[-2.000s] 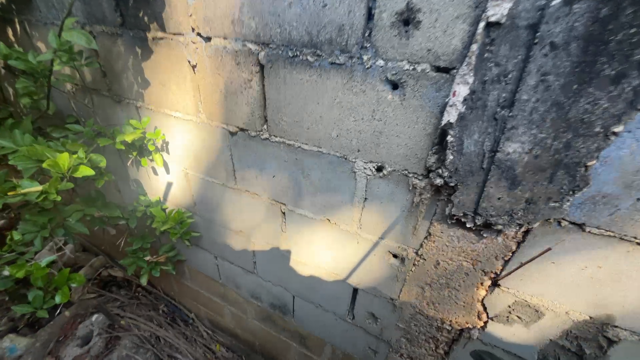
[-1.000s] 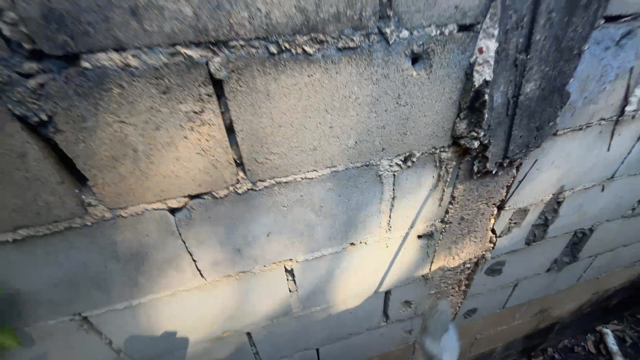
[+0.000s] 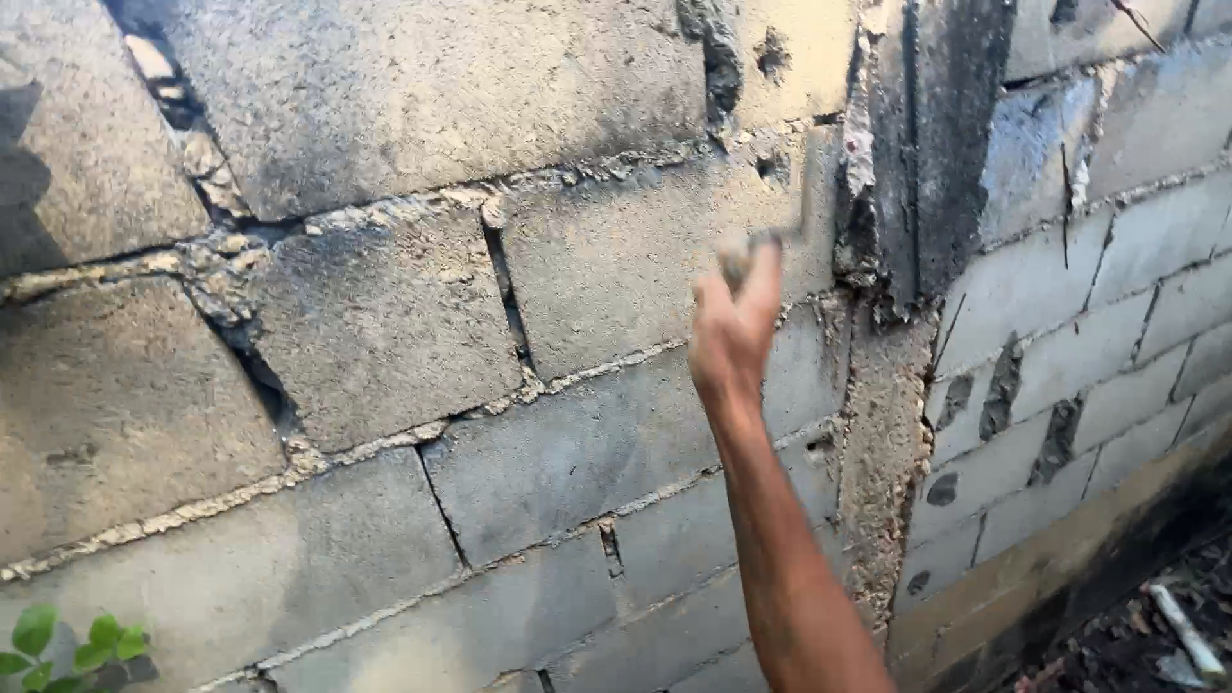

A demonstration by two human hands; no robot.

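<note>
My right hand [image 3: 733, 313] is raised before the concrete block wall [image 3: 597, 269], with the forearm coming up from the lower right. Its fingers are closed around a blurred hand tool [image 3: 739, 262]; a thin, bent shaft seems to extend from it toward the upper right, too smeared to name. Whether the tool touches the wall cannot be told. Just right of the hand runs a rough concrete column [image 3: 948, 144], dark above and brown, crumbly below. Uneven mortar joints [image 3: 414, 207] and open gaps [image 3: 252, 371] lie to the left. My left hand is out of view.
Green leaves [image 3: 72, 650] poke in at the lower left. Thin rusty wire [image 3: 1139, 24] sticks out at the upper right, and a pale stick [image 3: 1186, 630] lies on littered ground at the lower right. The wall continues beyond the column.
My right hand and forearm have come into view with the blurred tool. The view has swung right along the wall, leaving most of the foliage out of sight.
</note>
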